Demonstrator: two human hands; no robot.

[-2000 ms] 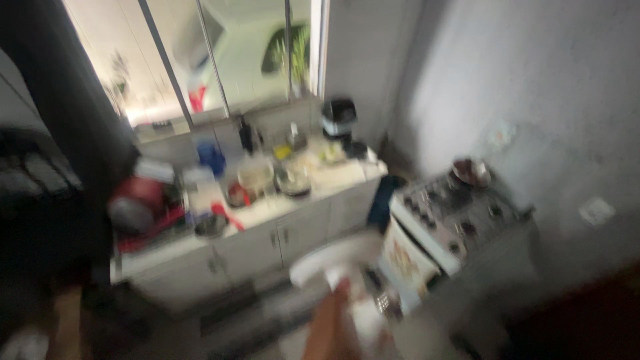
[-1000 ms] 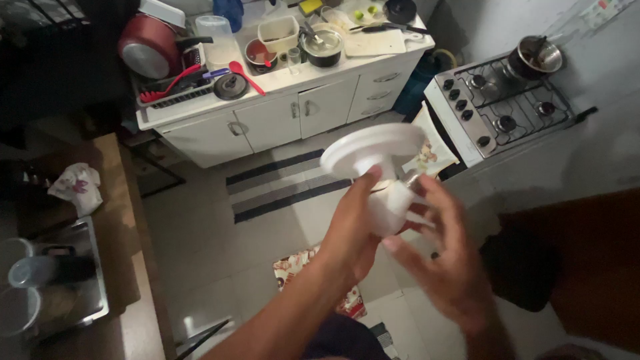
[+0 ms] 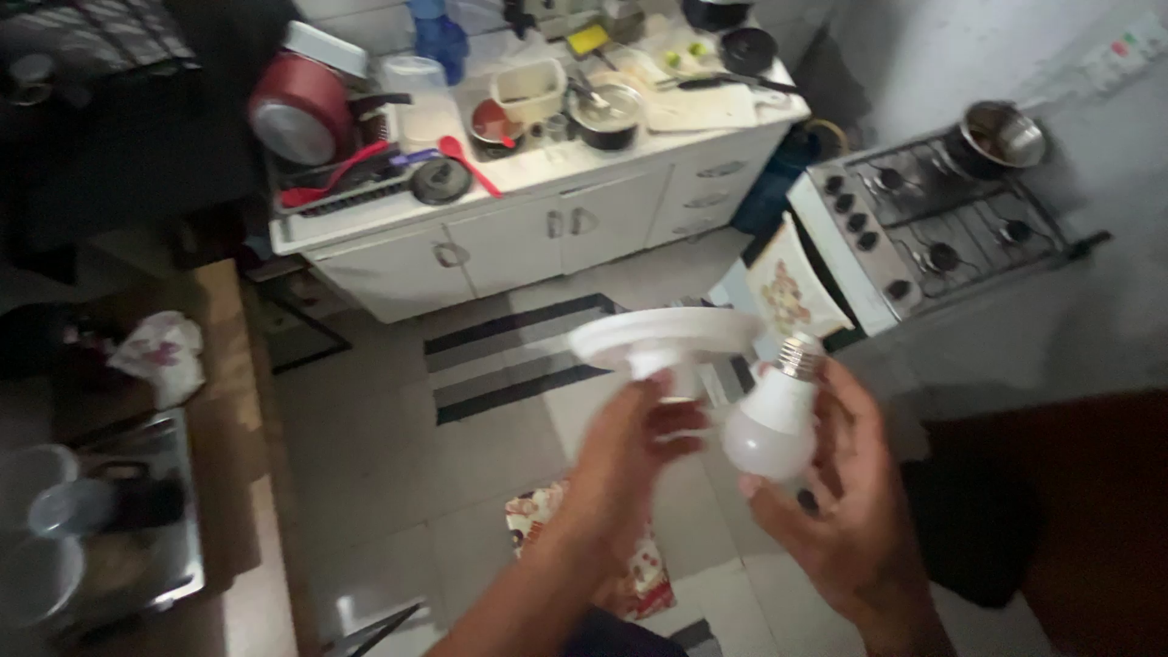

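My left hand (image 3: 630,447) grips the neck of a round white plastic lamp holder (image 3: 666,338), its wide disc facing up. Just to the right, my right hand (image 3: 839,493) holds a white light bulb (image 3: 774,424) by its side, the metal screw base pointing up. Bulb and lamp holder are apart. Both are held in the air above the tiled floor, and the hands are slightly blurred.
A white counter (image 3: 538,178) with pots, a dish rack and red utensils stands ahead. At the right is a gas stove (image 3: 958,228) bearing a pot (image 3: 995,137). A wooden table (image 3: 246,547) with a metal tray (image 3: 192,511) lies at the left; a striped rug (image 3: 511,356) covers some floor.
A second ago the bulb and the lamp holder were together between both hands; now they are apart, with the bulb in my right hand. The disc has tilted.
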